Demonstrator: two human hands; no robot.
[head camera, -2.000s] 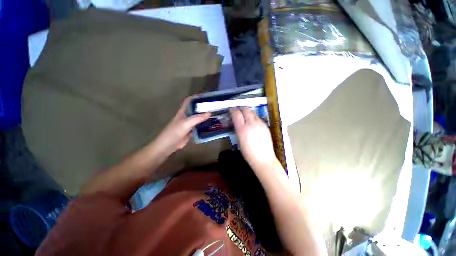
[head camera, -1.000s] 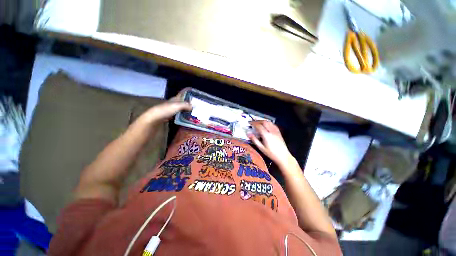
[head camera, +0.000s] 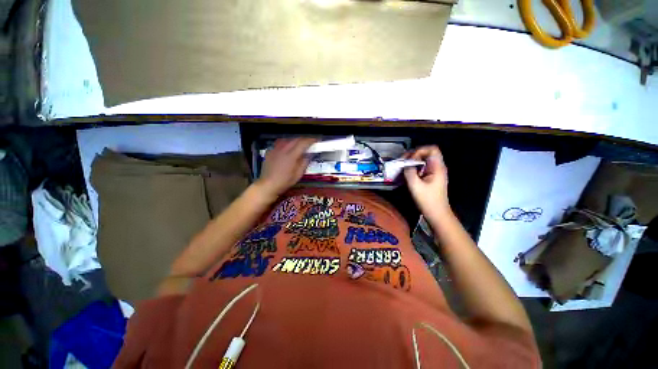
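The shallow grey tool tray (head camera: 400, 142) is pulled out under the table's front edge, in front of my torso. It holds white items, a blue item and thin tools. My left hand (head camera: 287, 164) is at the tray's left part with its fingers on a white strip-like item (head camera: 332, 144). My right hand (head camera: 428, 175) is at the tray's right end, its fingertips pinching a small white item (head camera: 401, 167). What else lies under the white items is hidden.
A brown fabric panel (head camera: 260, 54) lies on the white table (head camera: 498, 86). Yellow-orange scissors (head camera: 554, 21) lie at the table's upper right. Brown fabric stacks (head camera: 148, 223) are on the left board. A tied brown bundle (head camera: 570, 263) lies on the right board (head camera: 530, 184).
The view has turned and now faces the table squarely. My left hand has moved onto the white strip, which now sits raised and angled. My right hand now pinches a white item at the tray's right end.
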